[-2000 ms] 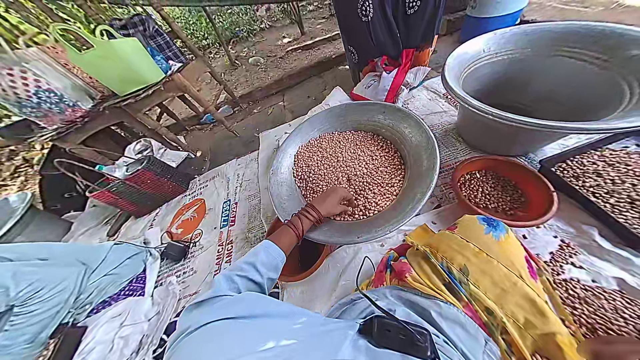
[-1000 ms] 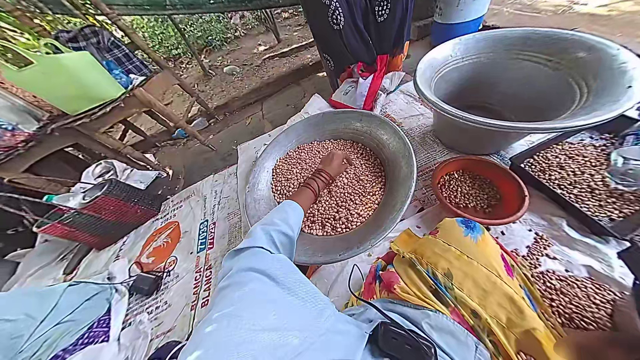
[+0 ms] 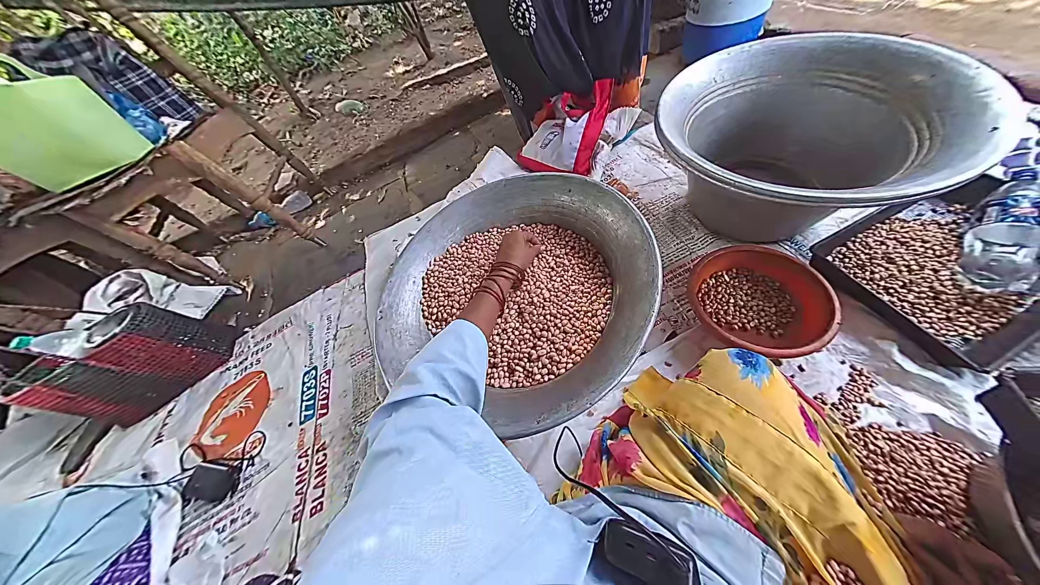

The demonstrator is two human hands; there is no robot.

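Observation:
My left hand (image 3: 518, 250), with thin bangles at the wrist, rests at the far part of a heap of pinkish-brown nuts or seeds (image 3: 552, 325). Its fingers look curled, and whether any nuts are inside them is hidden. A wide metal basin (image 3: 630, 244) holds the heap. To its right, a red-brown bowl (image 3: 822, 313) contains darker nuts. Another loose pile (image 3: 918, 467) lies beside yellow flowered cloth (image 3: 731, 439). A blurred brown shape at the lower right edge may be my right hand (image 3: 946, 552); its fingers cannot be made out.
A large metal tub (image 3: 812, 187) stands behind the bowl. On the right are a black tray (image 3: 894, 329) of nuts and a plastic bottle (image 3: 1003, 231). Printed sacks (image 3: 325, 390) cover the ground. A woven basket (image 3: 138, 366) is at left; a person in dark patterned clothing (image 3: 569, 49) stands beyond the basin.
My left hand has moved from the near side of the heap to its far part. The plastic bottle at right has come into view, as the view shifted.

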